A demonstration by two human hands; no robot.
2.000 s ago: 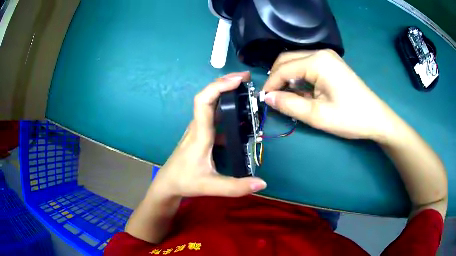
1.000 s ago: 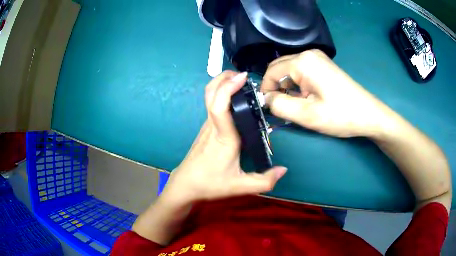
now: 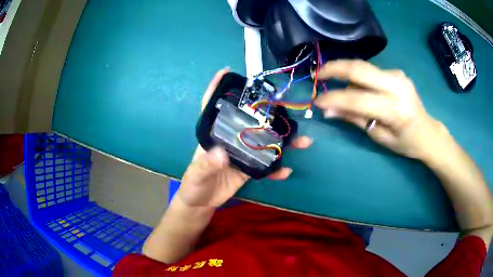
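Note:
My left hand (image 3: pixel 208 176) holds the black front camera module (image 3: pixel 208 127) tilted, its open back facing up. Inside show a silver metal plate (image 3: pixel 230 132) and the circuit board (image 3: pixel 259 92). Thin coloured wires (image 3: pixel 292 104) run from the board to the opening of the black ball housing (image 3: pixel 286 32). A white plug connector (image 3: pixel 308 113) hangs at a wire's end, just left of my right hand (image 3: pixel 373 103). My right hand is partly blurred, fingers bent beside the red wires; whether it grips a wire cannot be told.
A white antenna (image 3: pixel 252 51) lies left of the ball housing. Another black module (image 3: pixel 454 57) with a white patch lies at the right on the teal bench (image 3: pixel 135 81). A blue plastic crate (image 3: pixel 59 167) stands below the bench edge at the left, beside brown cardboard (image 3: pixel 121 186).
My left hand has turned the module from edge-on so its open back shows. My right hand has moved away from the board to the right, and the wires are now spread in view.

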